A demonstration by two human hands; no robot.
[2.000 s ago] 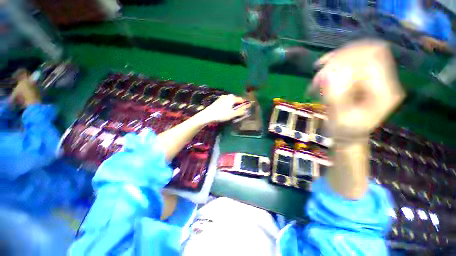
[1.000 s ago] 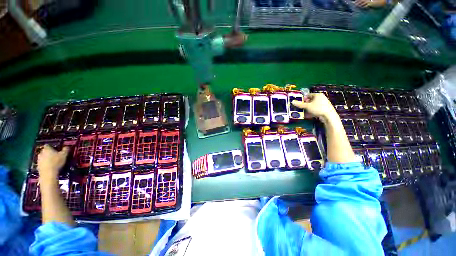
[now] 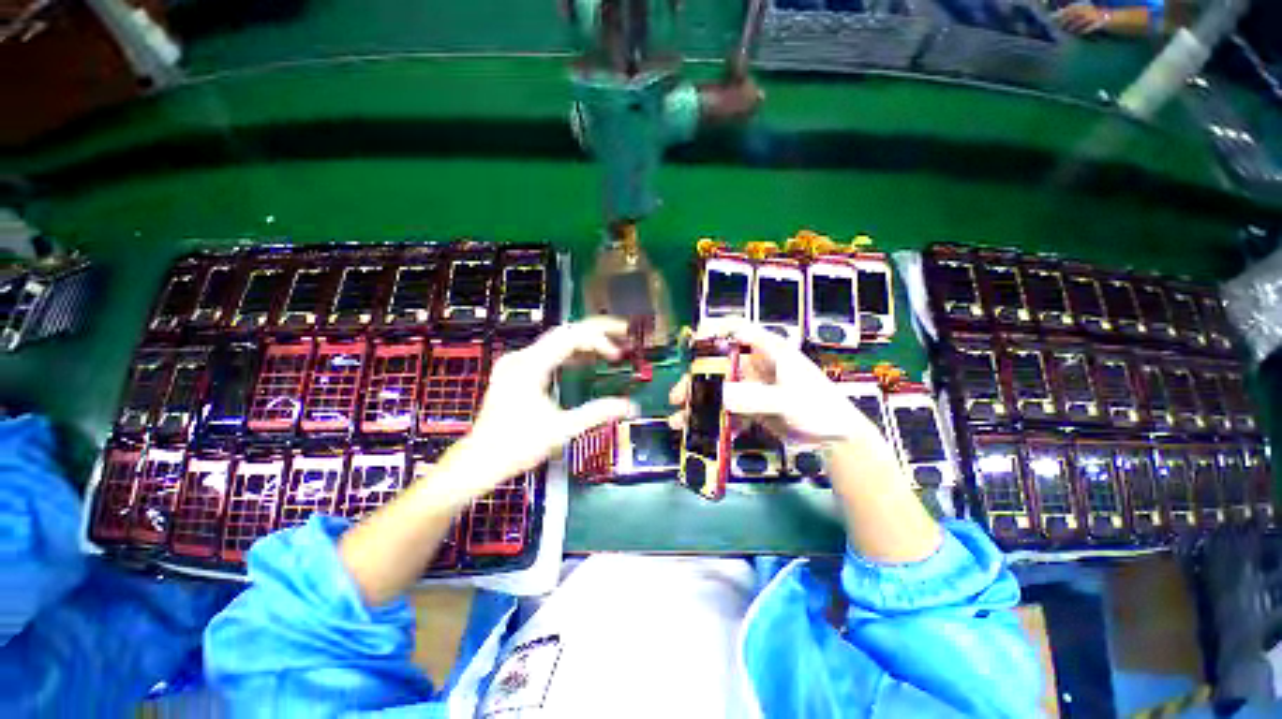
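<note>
My right hand (image 3: 794,386) holds a screen half (image 3: 706,414) with a dark screen, upright over the middle of the bench. My left hand (image 3: 541,400) is just left of it, fingers and thumb curved around a red keypad housing (image 3: 643,368) seen nearly edge-on and partly hidden by the fingers. The two parts are apart. A loose screen unit (image 3: 651,447) lies by a short red-and-white striped pile (image 3: 593,452) below my hands. More screen halves (image 3: 780,298) with orange tails stand in two rows, the lower partly hidden by my right hand.
The green press (image 3: 623,141) stands beyond my hands, with its fixture (image 3: 627,292) beneath. A left tray (image 3: 555,485) holds red housings and dark phones. A right tray (image 3: 935,302) holds rows of dark phones. Another person's hand (image 3: 1085,17) shows at the top right.
My left hand has moved from the left tray to the centre with a red housing. My right hand has come inward from the upper screen row and now holds a screen half.
</note>
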